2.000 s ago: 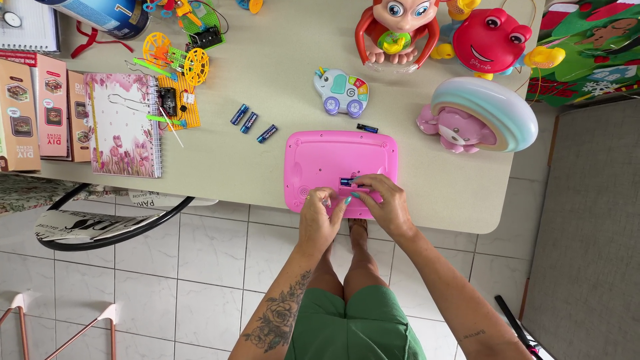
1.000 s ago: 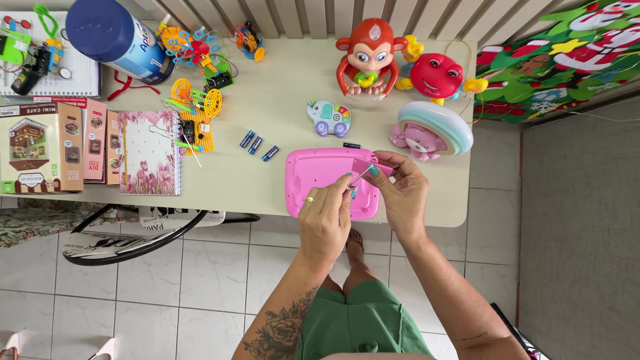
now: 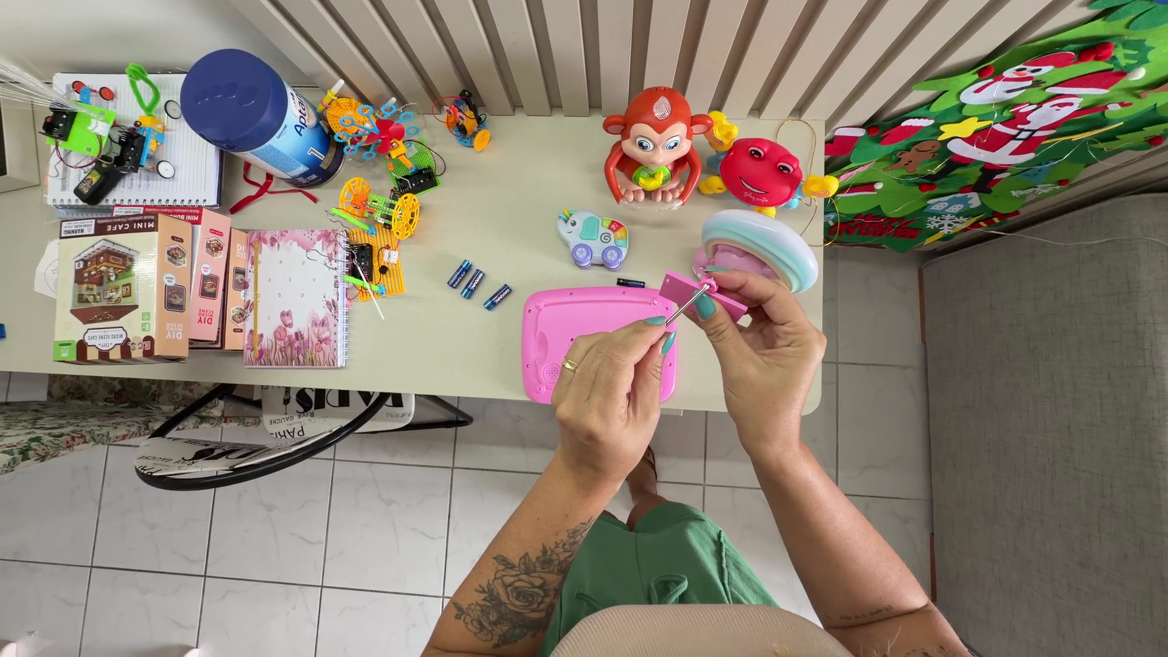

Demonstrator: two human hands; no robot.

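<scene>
My left hand (image 3: 607, 392) grips a thin metal rod (image 3: 686, 306), perhaps a screwdriver shaft, whose far end meets a small pink plastic cover (image 3: 721, 303). That cover is pinched in the fingers of my right hand (image 3: 762, 342). Beneath my left hand, a pink plastic toy casing (image 3: 593, 315) lies with small holes along its rim. A dark battery (image 3: 630, 283) rests just behind the casing. Several blue batteries (image 3: 472, 284) lie to its left. The rod's handle is hidden by my left hand.
Behind the casing stand an elephant toy (image 3: 594, 239), a red monkey toy (image 3: 654, 151) and a red crab-like toy (image 3: 759, 173). A rainbow ring toy (image 3: 762, 246) is close to my right hand. Boxes (image 3: 119, 287), a floral notebook (image 3: 297, 301) and a large blue can (image 3: 260, 119) occupy the left.
Two seconds ago both hands were over the casing with a battery between them. They have since moved up and right, and now hold the rod and pink cover, also in view one second ago.
</scene>
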